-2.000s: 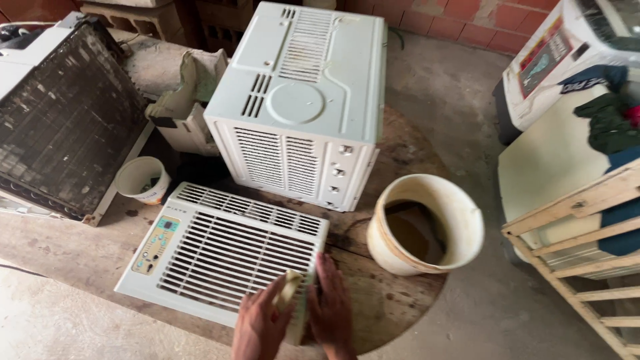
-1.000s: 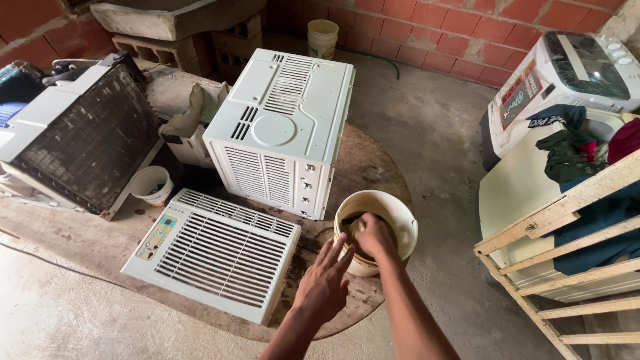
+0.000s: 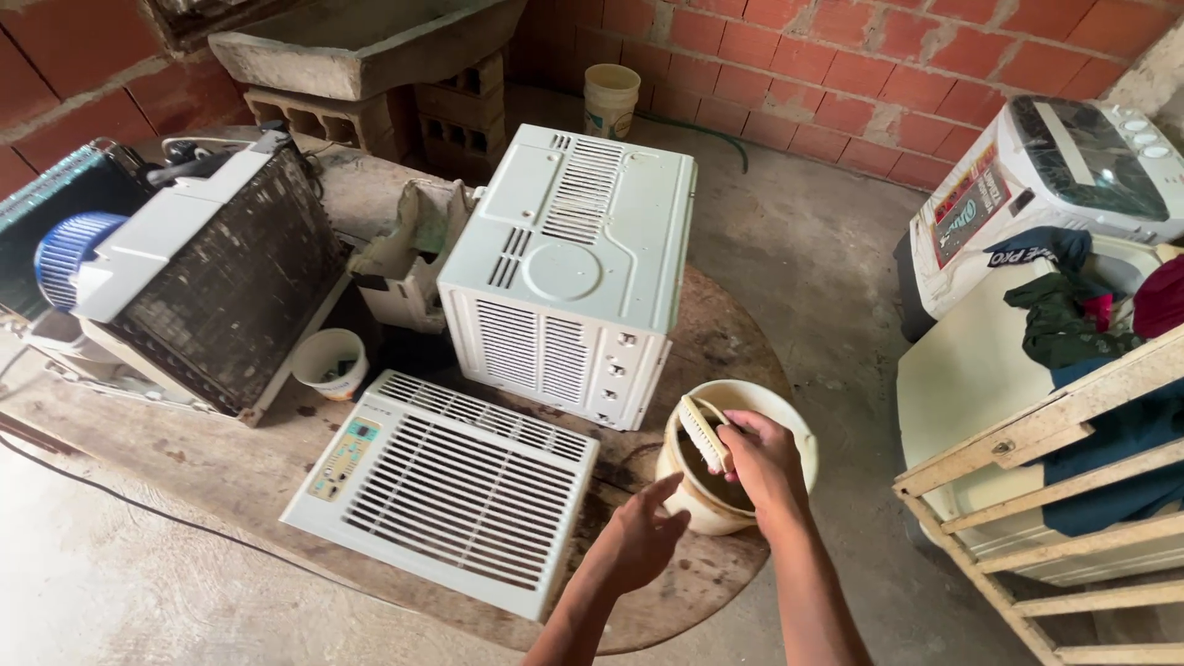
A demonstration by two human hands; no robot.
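Note:
My right hand [image 3: 760, 455] grips a cream scrub brush [image 3: 703, 433] with pale bristles, held over the mouth of a white plastic bucket [image 3: 803, 435] that has dark liquid inside. Beside the bucket's left wall, my left hand [image 3: 645, 535] is empty, its fingers apart. To its left, the white front grille of a window air conditioner [image 3: 462, 495] lies flat on the wooden table [image 3: 231, 472]. Behind the grille stands the unit's white vented metal casing [image 3: 564, 268].
At the left sit a dirty finned coil [image 3: 231, 277], a blue blower wheel [image 3: 74, 254] and a small white tub [image 3: 330, 363]. A concrete sink [image 3: 361, 55] stands behind. On the right are a washing machine [image 3: 1045, 185], clothes [image 3: 1073, 324] and a wooden slatted frame [image 3: 1036, 435].
Both hands were at the grille's right edge, then the right hand went into the bucket. It now holds the brush above the bucket's mouth. The left hand is now beside the bucket. The view has shifted.

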